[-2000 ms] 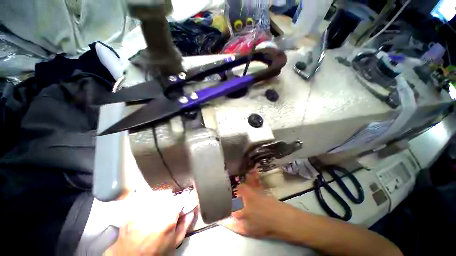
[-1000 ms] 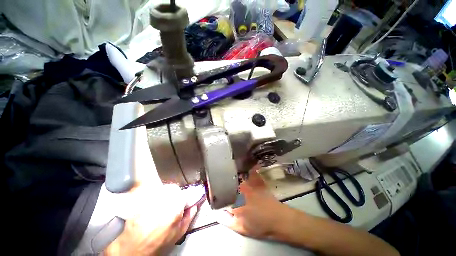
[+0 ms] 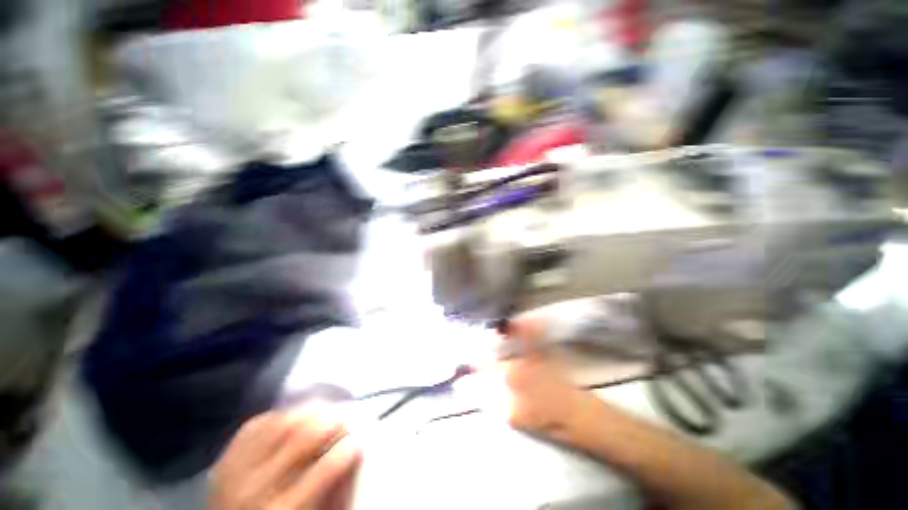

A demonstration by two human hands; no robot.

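Note:
The frame is badly blurred and the light at the needle is blown out. The cream sewing machine (image 3: 617, 239) spans the right half. My left hand (image 3: 289, 458) is at the lower left with fingers bent together; what lies between them is unclear. A narrow dark strip (image 3: 413, 391) runs over the bright bed between my hands. My right hand (image 3: 538, 383) is under the machine head by the needle area, its fingertips unclear. The navy and grey garment (image 3: 239, 279) lies bunched left of the needle.
Black-looped scissors (image 3: 697, 383) lie on the table right of my right hand. Purple-handled snips (image 3: 498, 204) rest on the machine head. Pale cloth (image 3: 249, 90) and a red item (image 3: 543, 142) are behind.
The view has swung left and back, so more garment shows. My left hand has moved left and down, away from the needle. My right hand stays near the needle.

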